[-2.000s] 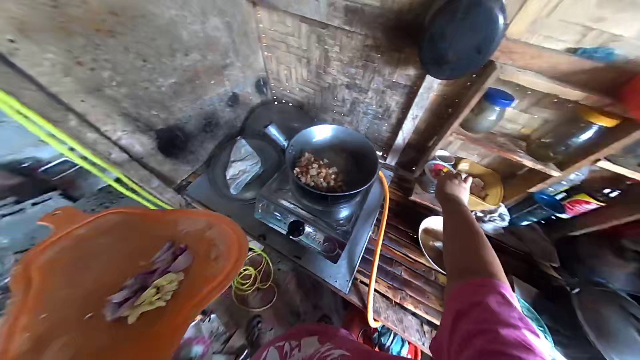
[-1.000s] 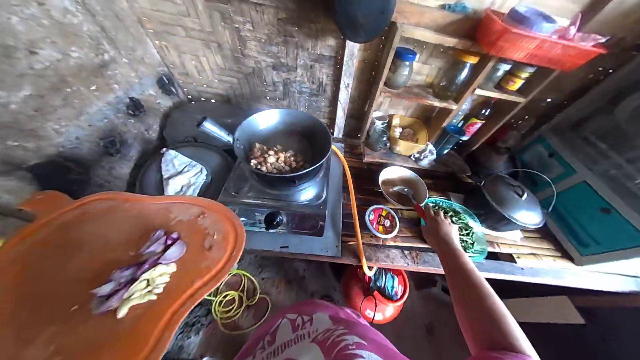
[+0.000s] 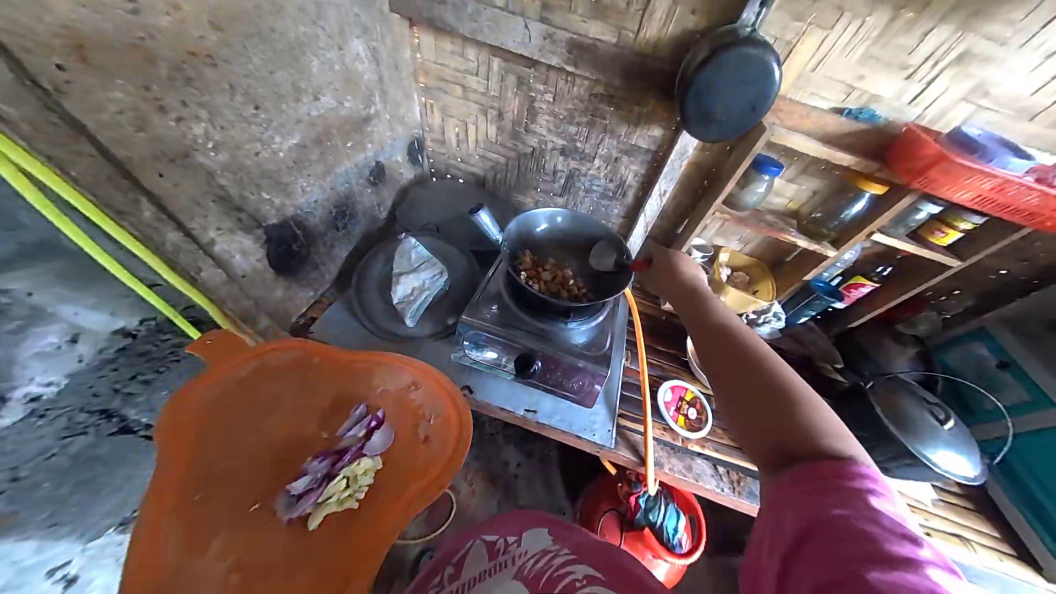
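My right hand (image 3: 672,272) grips the red handle of a spatula (image 3: 609,256), whose blade is inside a wok (image 3: 569,227) at its right side. Browned diced pieces (image 3: 553,278) lie in the wok, on a single-burner gas stove (image 3: 528,363). An orange plastic cutting board (image 3: 239,445) is held out at the lower left, bearing sliced purple onion (image 3: 346,454) and chopped pale yellow pieces (image 3: 346,492). My left hand is not visible.
A dark round pan (image 3: 371,285) with a folded cloth or packet (image 3: 417,279) is left of the stove. An orange hose (image 3: 642,371) runs down to a red gas cylinder (image 3: 606,503). At right are a lidded pot (image 3: 928,425) and shelves with jars (image 3: 752,181).
My right hand has moved from the bowl and green vegetables at the right to the wok, now with the spatula in it. The view has turned left.
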